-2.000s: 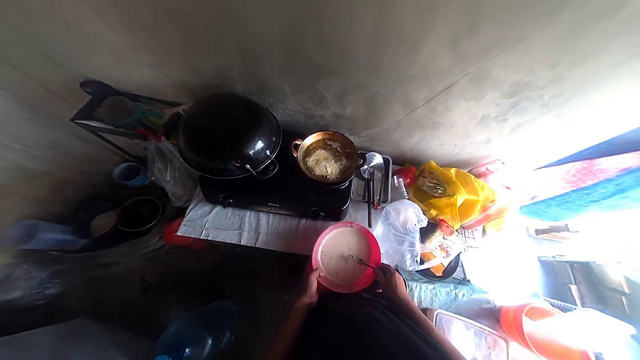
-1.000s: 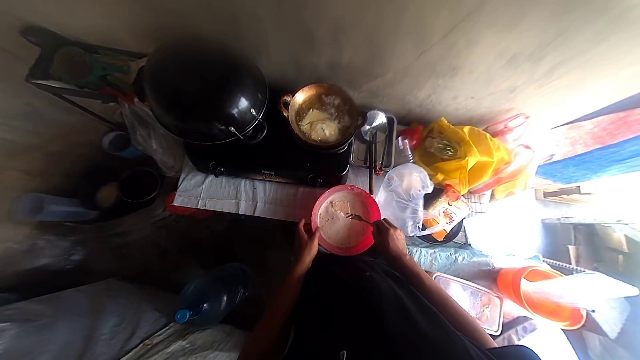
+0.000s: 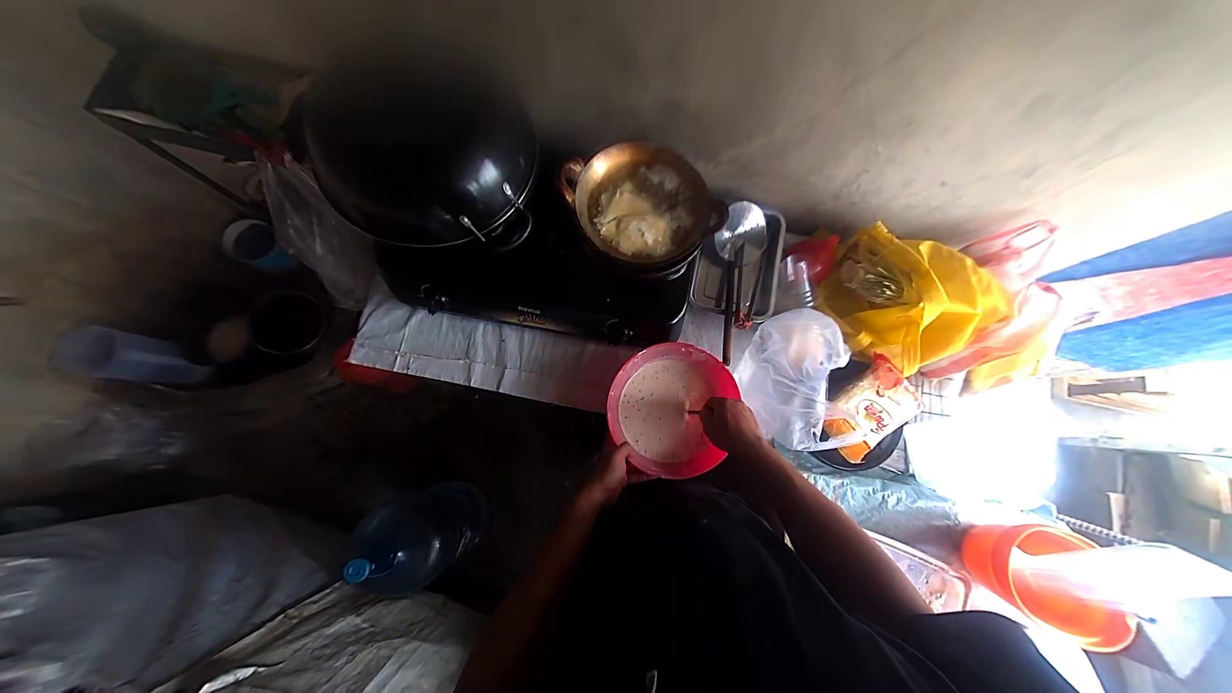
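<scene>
My left hand (image 3: 614, 472) grips the rim of a pink plastic bowl (image 3: 681, 470) near my body. Pale, speckled batter (image 3: 654, 409) fills much of the bowl. Over its right side, my right hand (image 3: 731, 423) holds a thin utensil (image 3: 695, 412) whose lower end is hidden in the batter. Beyond the bowl, a brass-coloured wok (image 3: 626, 159) stands on the right burner of a black gas stove (image 3: 539, 298), with pale battered pieces (image 3: 637, 217) in bubbling oil.
A large black lidded wok (image 3: 414, 154) occupies the left burner. Right of the stove lie a metal tray (image 3: 707, 284) with a skimmer (image 3: 743, 229), a clear plastic bag (image 3: 794, 371) and a yellow bag (image 3: 929, 289). A blue water jug (image 3: 419, 539) is lower left, an orange bucket (image 3: 1044, 587) lower right.
My right hand has shifted with the utensil over the bowl, and its tip, seen lifted with batter a second ago, is now down in the batter. My left hand keeps its hold.
</scene>
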